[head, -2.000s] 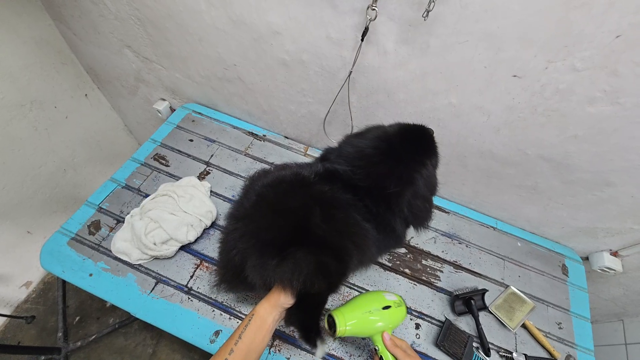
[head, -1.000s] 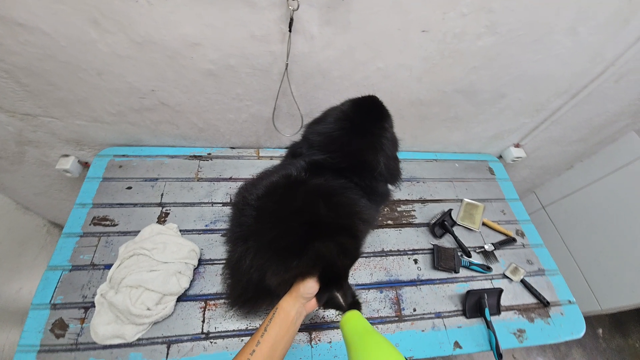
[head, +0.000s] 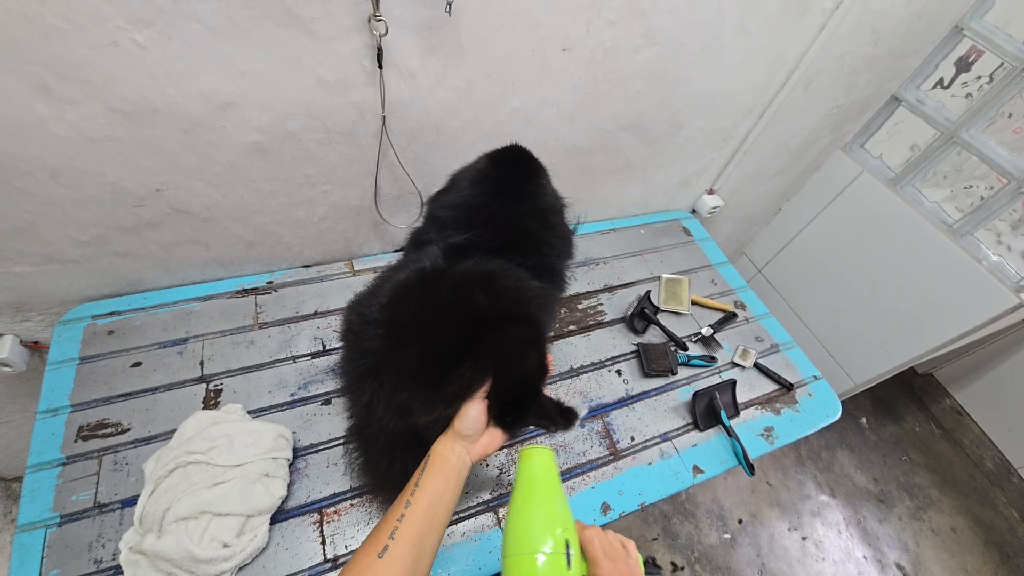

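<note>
A fluffy black dog is on the worn, blue-edged grooming table, its rear toward me. My left hand holds the dog's hind leg from below; its fingers are partly hidden in and behind the fur, and the paw sticks out to the right. In my right hand, at the bottom edge of the view, is a lime-green hair dryer. Its nozzle points away from me, just below the paw. The dryer's handle is mostly out of view.
A crumpled white towel lies at the front left. Several slicker brushes and a metal comb lie on the right. A cable loop hangs by the wall behind the dog. Glass blocks are at the right.
The dog's hind leg, in my left hand, is now raised with its paw out to the right. The view has shifted noticeably.
</note>
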